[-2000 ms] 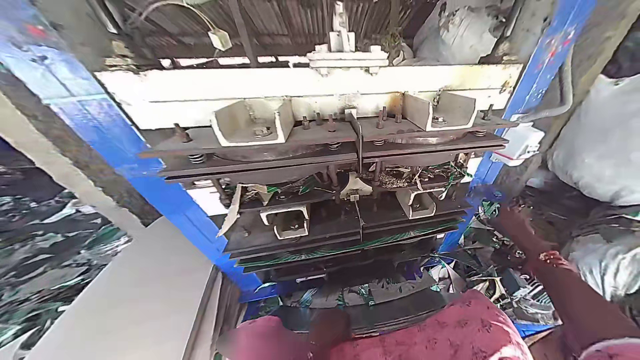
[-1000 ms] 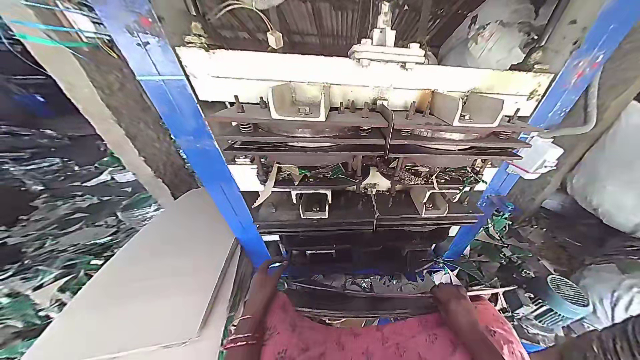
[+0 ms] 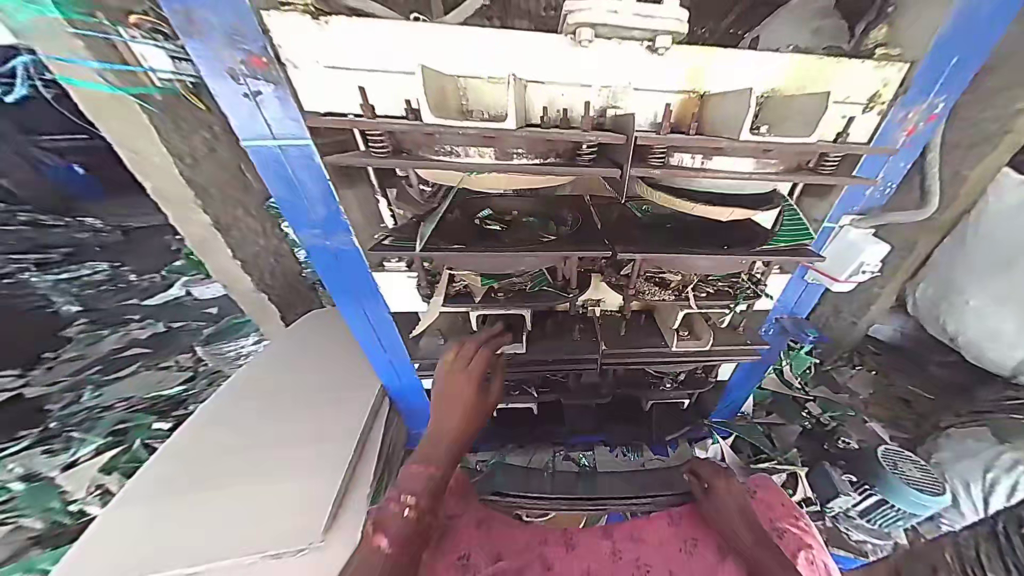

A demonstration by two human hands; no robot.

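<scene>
A press with blue uprights (image 3: 320,216) and a white crossbeam (image 3: 560,76) stands in front of me. Its upper dies are parted from the dark lower plate (image 3: 512,220), where bits of green-patterned sheet lie. My left hand (image 3: 472,376) is raised before the middle tier, near a white channel bracket (image 3: 512,320), fingers extended, apparently holding nothing. At the right end of a stack of dark curved sheets (image 3: 576,484), close to my body, rests my right hand (image 3: 708,480); whether it grips the edge is unclear. Scraps lie on the ledge beneath the plate.
A stack of large grey-white boards (image 3: 248,424) stands at the left. Green and white scraps (image 3: 56,424) cover the ground beyond it. At the right are an electric motor (image 3: 896,484), a white switch box (image 3: 852,256) with a conduit, and large whitish sacks (image 3: 976,280).
My left hand has risen from beside the left blue upright to before the middle tier. The upper dies and lower plate, close together before, now have a wide gap between them.
</scene>
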